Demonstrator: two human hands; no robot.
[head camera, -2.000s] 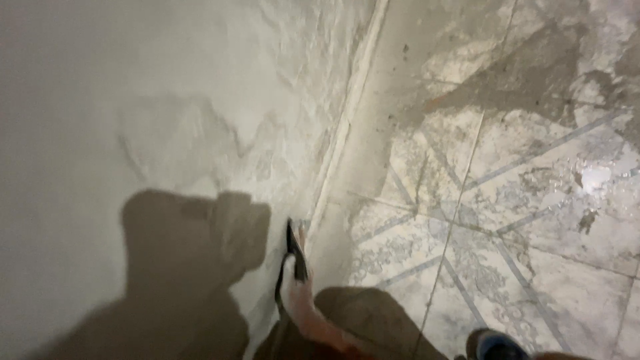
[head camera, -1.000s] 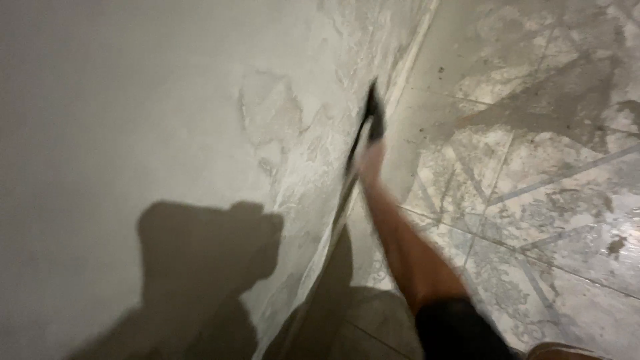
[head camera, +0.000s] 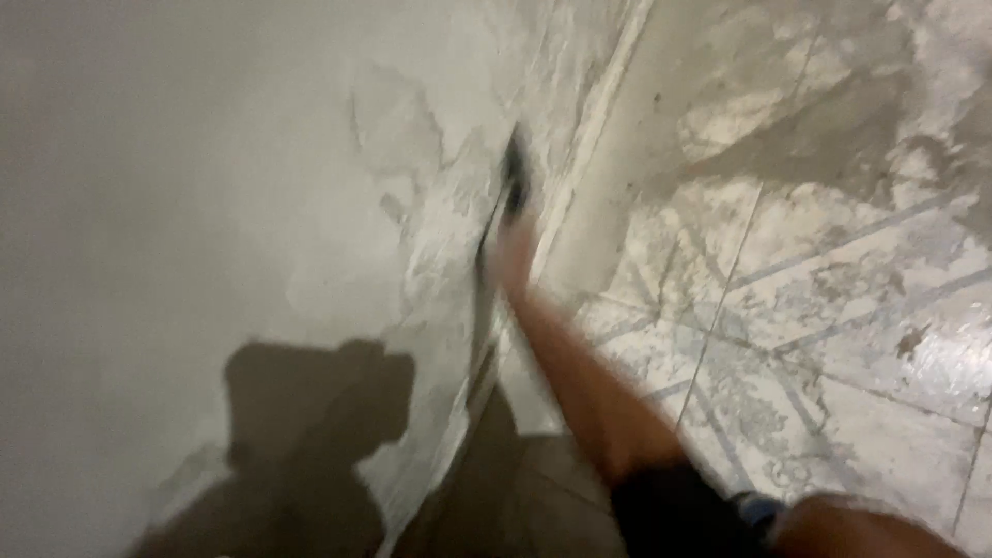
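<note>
My right hand (head camera: 513, 252), blurred by motion, is closed around the grip of a dark, flat plastering trowel (head camera: 515, 167). The trowel is seen nearly edge-on, against or very close to the grey plastered wall (head camera: 232, 209), a little left of the wall's foot. Rough, uneven plaster (head camera: 449, 225) surrounds it, with a raised irregular patch to its left. From the lower right reaches my forearm, below a black sleeve. My left hand is out of view.
A pale ridge (head camera: 593, 128) runs along the joint of wall and floor. Patterned floor tiles (head camera: 868, 387) at the right bear grey smears and a wet-looking shine. Part of a bare limb (head camera: 860, 531) and a small blue thing (head camera: 758, 508) show at the bottom; a shadow falls on the wall.
My right hand with the trowel was low at the wall's foot two seconds ago, then farther up along it. Now it is somewhat lower than one second ago, still holding the trowel.
</note>
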